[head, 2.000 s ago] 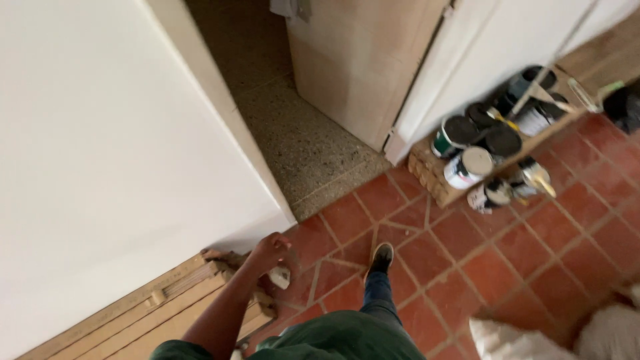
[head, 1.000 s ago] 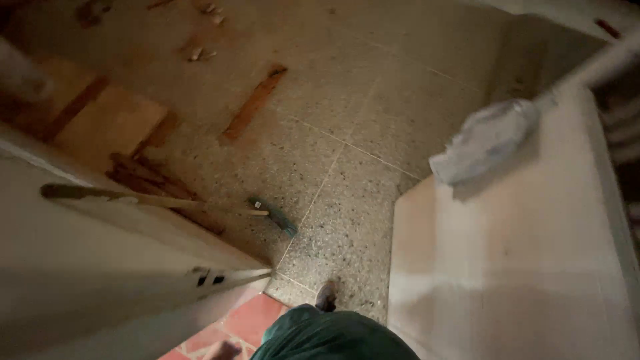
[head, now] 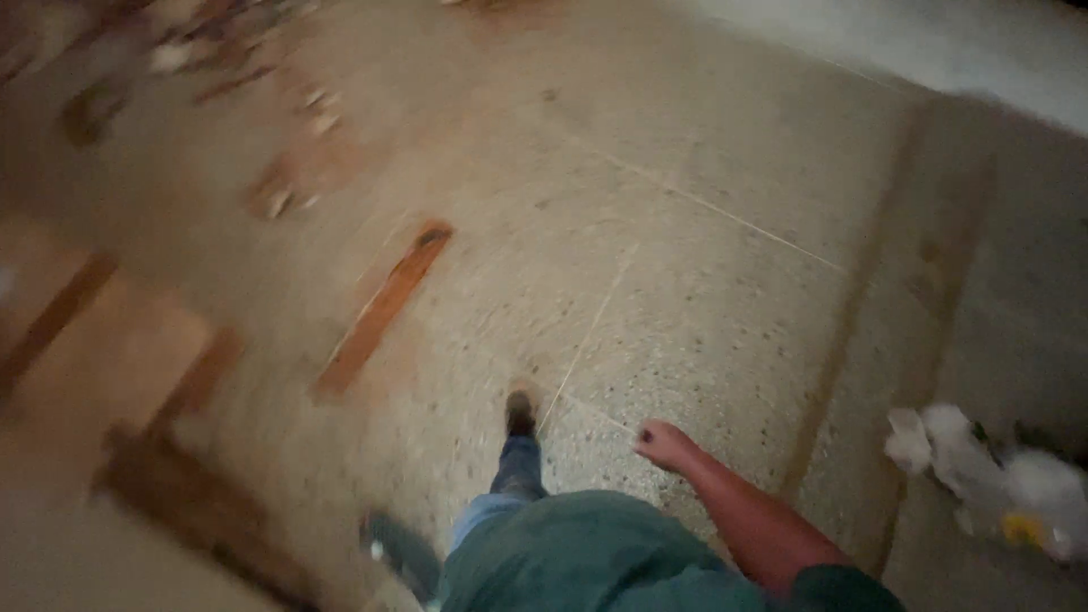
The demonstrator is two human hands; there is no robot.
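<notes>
My right hand (head: 667, 444) hangs over the speckled terrazzo floor, to the right of my shoe (head: 520, 410). Its fingers are curled, and blur hides whether anything is between them. My left hand is out of view. A reddish-brown wooden board (head: 382, 310) lies on the floor ahead and to the left. At the lower left, a dark green object (head: 399, 552) rests on the floor close to my leg; its kind cannot be made out.
Blurred brown boards (head: 200, 510) and a pale panel (head: 127, 340) lie at left. Small scattered debris (head: 293, 200) is at the upper left. White plastic bags (head: 977, 467) sit at the right.
The view has moved from the red-tiled area past the door into the terrazzo-floored room. The paint cans, door and door frame have left the view, and my right hand has come into it.
</notes>
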